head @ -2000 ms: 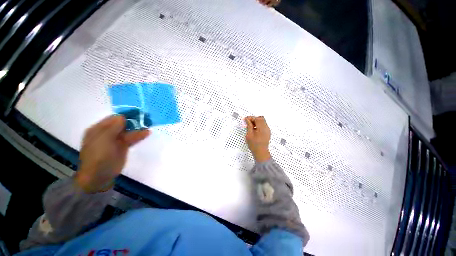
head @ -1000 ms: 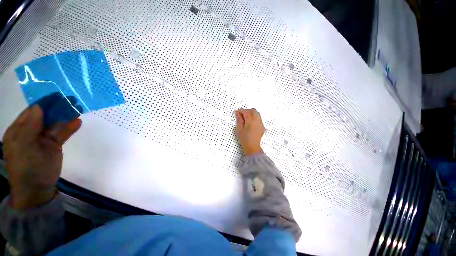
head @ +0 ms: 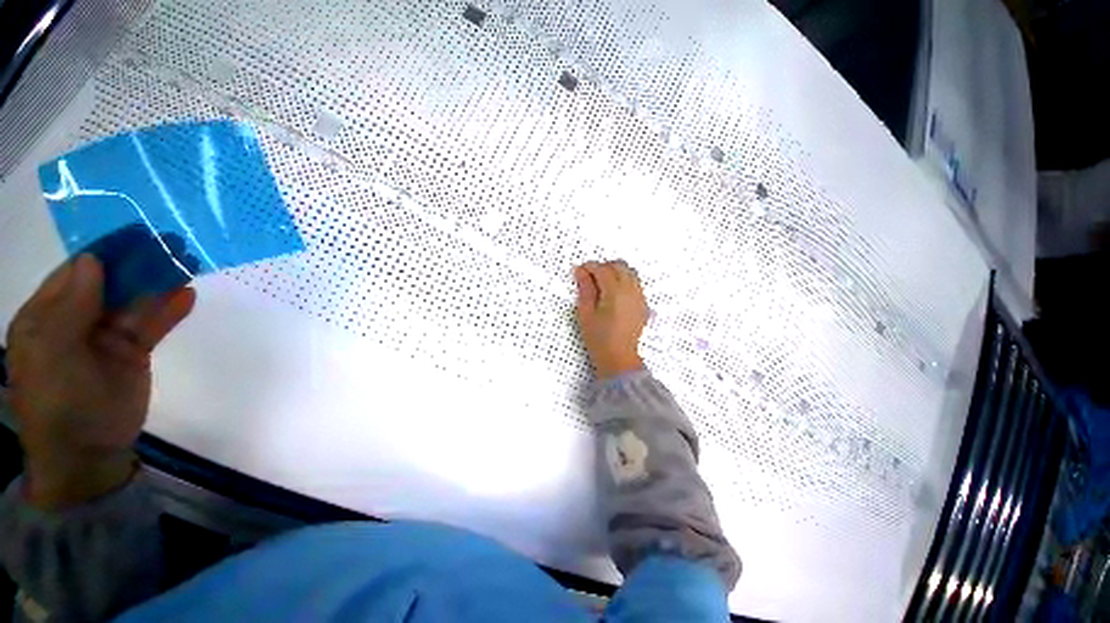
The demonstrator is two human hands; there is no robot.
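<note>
The white reflector sheet (head: 365,402), with fine dots and small grey squares, fills most of the view. My left hand (head: 91,365) is at the left edge and grips the lower corner of a glossy translucent blue film sheet (head: 231,189), held above the reflector sheet. The film looks darker by the fingertips. My right hand (head: 611,314) is over the middle of the reflector sheet with its fingers curled and the fingertips together, at or very near the surface. Whether something small is between these fingertips cannot be seen.
Steel roller bars (head: 992,487) run along the right edge of the sheet, and a roller end shows at the top left. Another white panel (head: 980,134) lies at the upper right beside a dark gap. Blue material (head: 1081,469) is at the far right.
Since two seconds ago my left hand and the blue film have moved left in view. My right hand has stayed near mid-view while the sheet's pattern has shifted. Little differs from one second ago.
</note>
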